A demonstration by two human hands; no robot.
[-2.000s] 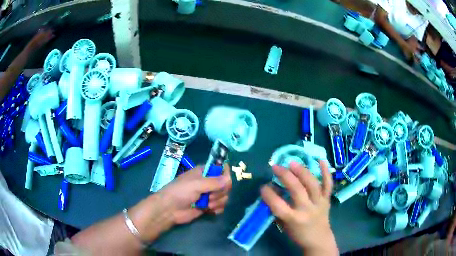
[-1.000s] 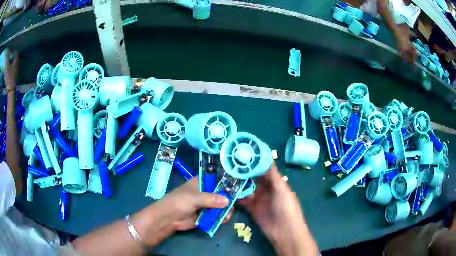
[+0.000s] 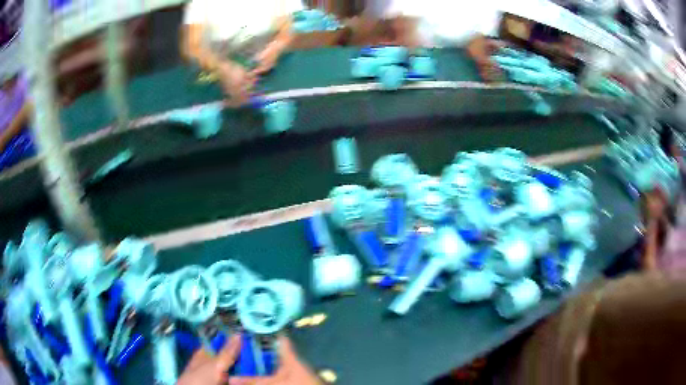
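The picture is blurred. My left hand [image 3: 209,366] is at the bottom edge, closed on turquoise fan units [image 3: 265,307] with blue batteries in their open handles. My right hand [image 3: 292,368] is against the right side of the same handles, its fingers cut off or hidden in part. Round spoked fan heads stand side by side above my hands; how many are held I cannot tell. Cream pads [image 3: 310,320] lie on the green surface just right of the held units, with another pad [image 3: 326,374] lower down.
A heap of fan units [image 3: 515,252] lies on the right, another pile [image 3: 71,301] on the left. A single fan unit [image 3: 335,274] lies between them. A turquoise cover [image 3: 346,155] is on the belt behind the pale edging [image 3: 241,223]. People's hands [image 3: 239,81] are across the belt.
The view has swung to the right, bringing the right heap to the middle. The held fan units and my hands are now lower left in the picture. My right hand is now beside the handles.
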